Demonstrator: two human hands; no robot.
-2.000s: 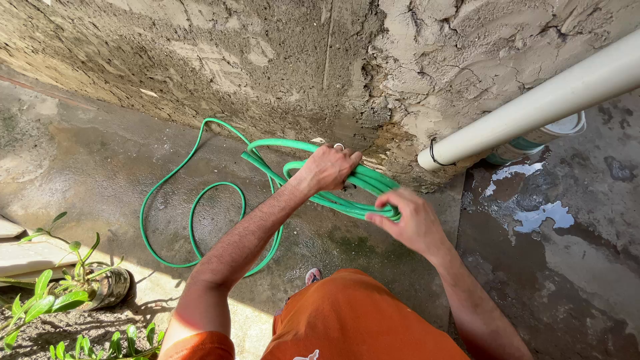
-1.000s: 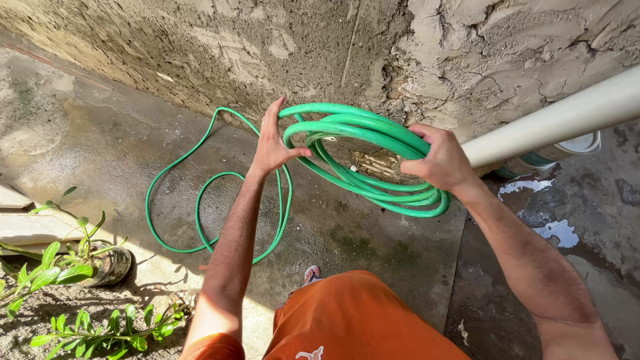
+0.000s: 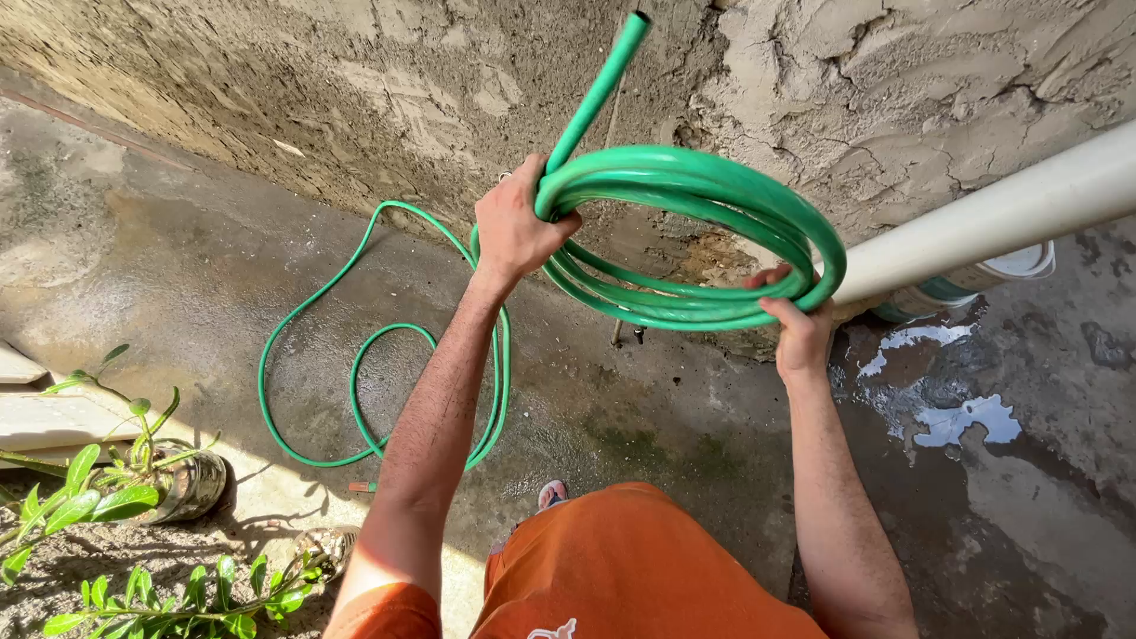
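Observation:
A green garden hose point(image 3: 679, 169) hangs in an oval coil between my two hands, in front of the rough wall. My left hand point(image 3: 517, 217) grips the coil's left end, and a cut, open hose end sticks up past it. At the coil's right end, my right hand point(image 3: 799, 328) has its thumb and fingers around the loops. More of the green hose point(image 3: 266, 355) lies in loose loops on the wet concrete at the left, partly behind my left forearm.
A thick pale pipe point(image 3: 985, 217) slants in from the right, with buckets point(image 3: 976, 280) behind it. Puddles point(image 3: 967, 420) lie on the floor at the right. Potted plants point(image 3: 177, 484) stand at the lower left. The rough plastered wall point(image 3: 426, 89) runs across the top.
The coil is lifted higher and looks larger and more open than two seconds ago. My left hand, spread at the coil a second ago, is now closed around it. A hose end now points up.

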